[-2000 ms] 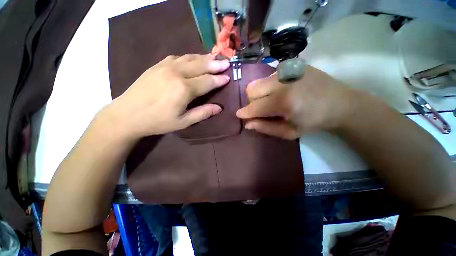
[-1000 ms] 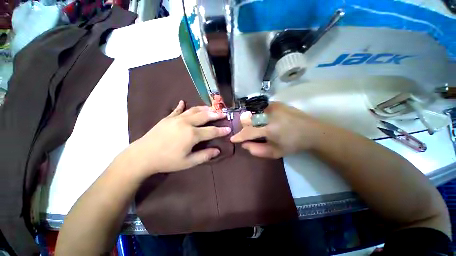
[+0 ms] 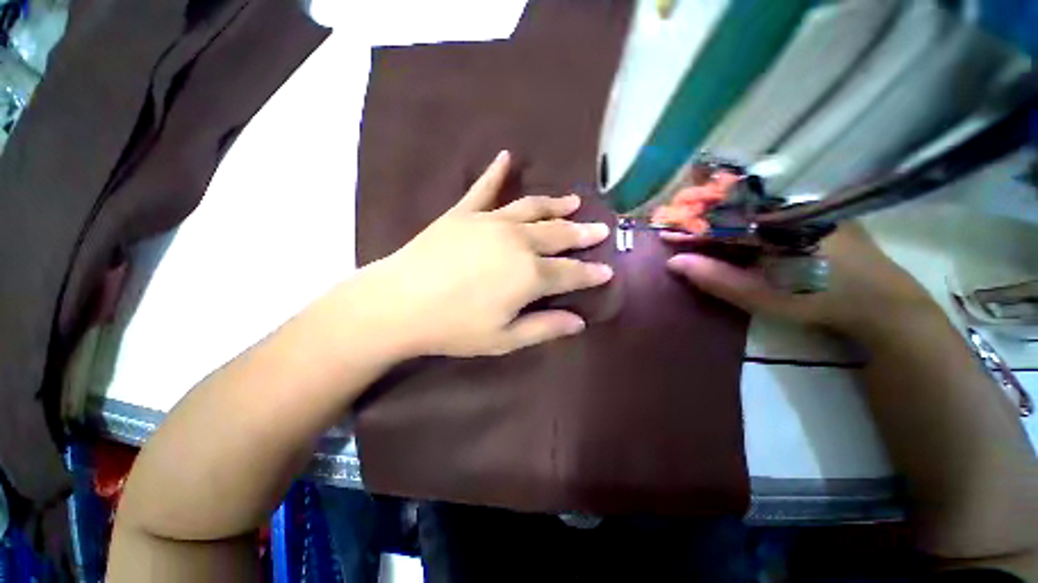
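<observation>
A dark brown garment panel [image 3: 478,438] lies flat under the sewing machine needle area, its near edge over the table's front edge. The shiny presser foot [image 3: 624,236] rests on it. My left hand [image 3: 489,273] lies flat on the panel left of the foot, fingers spread, pressing on the cloth and partly hiding the pocket outline. My right hand [image 3: 785,285] is right of the foot, partly hidden by the machine parts; one finger touches the cloth. Whether it grips the cloth cannot be told. An orange-red tuft [image 3: 694,205] hangs beside the foot.
The blurred machine head [image 3: 785,103] fills the upper right. Thread snips [image 3: 999,370] lie at the far right. Long brown cut pieces [image 3: 103,171] drape at the left. A measuring tape [image 3: 820,501] edges the white table. Blue plastic shows below left.
The view has shifted and tilted. The panel has turned and moved in relation to the foot. My left hand's fingers are more spread; my right hand has drawn back rightward from the foot.
</observation>
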